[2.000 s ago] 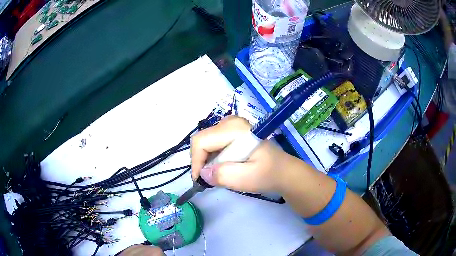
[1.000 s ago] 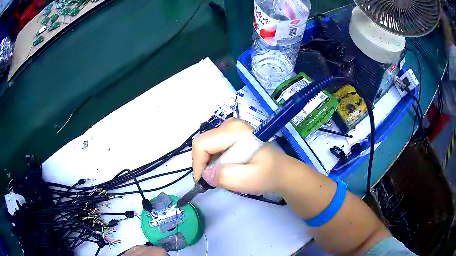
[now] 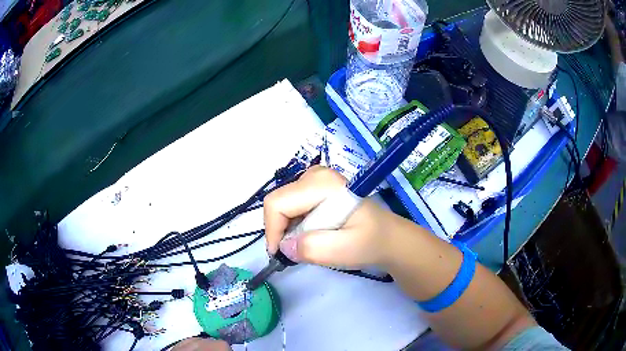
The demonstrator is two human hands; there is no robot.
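My right hand point(image 3: 322, 223) is shut on the soldering iron point(image 3: 374, 168), held like a pen. The iron's tip is at the right end of the small circuit board point(image 3: 228, 299) on the round green disc point(image 3: 257, 314). Grey pads point(image 3: 239, 332) lie on the disc above and below the board. A black cable point(image 3: 193, 259) ends at the board's upper left. A thin silvery solder wire point(image 3: 283, 336) hangs down at the disc's right side. My left hand point(image 3: 199, 345) is mostly cut off by the bottom edge; its fingertips and any grip are not visible.
Many black cables point(image 3: 62, 295) with stripped ends heap at left on white paper point(image 3: 199, 164). The blue tray point(image 3: 439, 230) at right holds a green packet point(image 3: 420, 147) and a yellow sponge point(image 3: 482, 142). A bottle point(image 3: 379, 62) and fan point(image 3: 518, 51) stand behind.
The iron's tip has shifted slightly right and down along the board. My right hand has barely moved. A dark cable now curves over the edge of my left hand.
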